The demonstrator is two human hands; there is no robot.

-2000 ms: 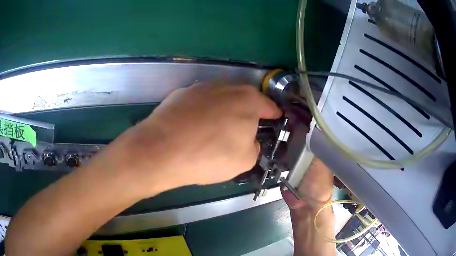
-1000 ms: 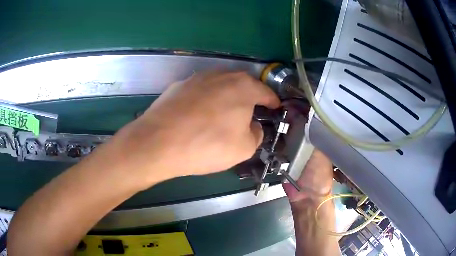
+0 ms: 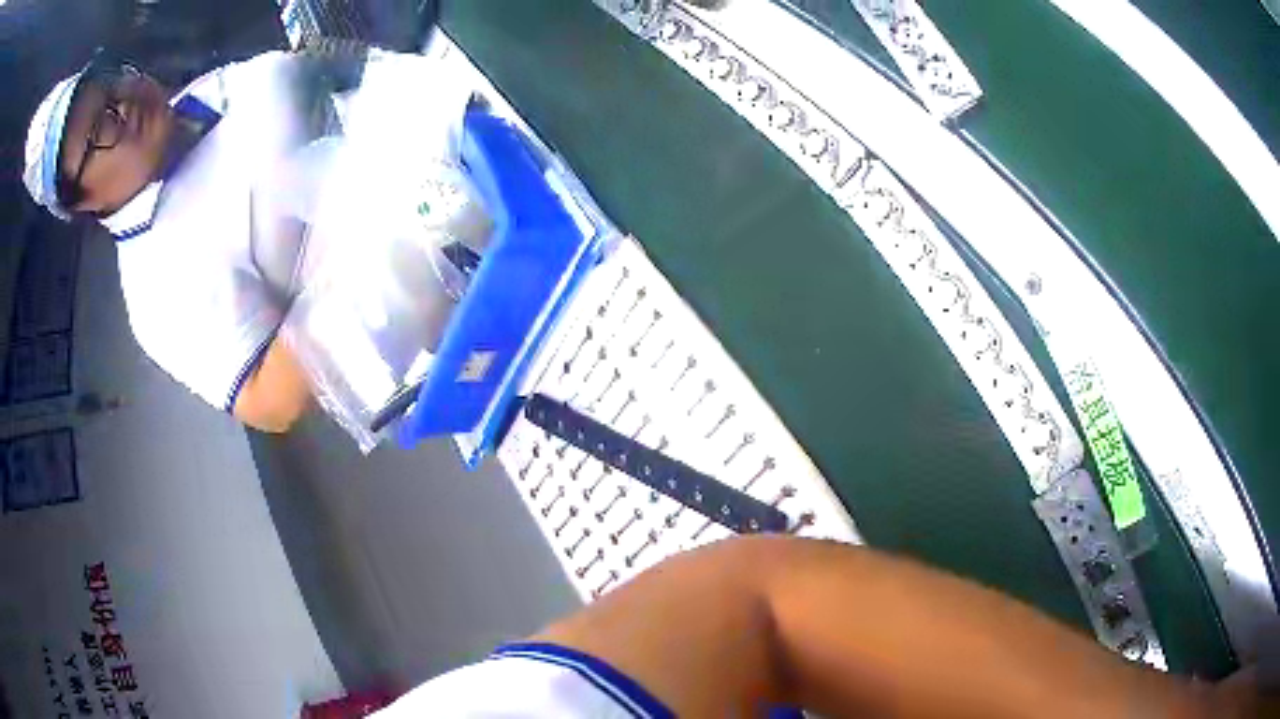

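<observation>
My left forearm crosses the bottom of the view to the lower right corner. Only a small, blurred part of my left hand (image 3: 1248,695) shows there, cut off by the edge, so its fingers and grip are hidden. My right hand is out of view. Nearest are a white parts tray (image 3: 824,517) with rows of small pin-like pieces and a black perforated strip (image 3: 653,466) lying slantwise across it. A blue parts bin (image 3: 512,281) stands at the tray's far end, with clear zip bags (image 3: 379,267) at it.
Metal carrier strips (image 3: 934,274) run along the green bench (image 3: 786,316) beside a curved rail (image 3: 1046,239). A green label (image 3: 1106,447) is at the right. A person (image 3: 211,232) in white stands at the upper left, beyond the bin.
The view has swung away from the machine to the tray, bin and bags. The machine, the dark mechanism and my right hand have left the picture; my left hand is now mostly cut off.
</observation>
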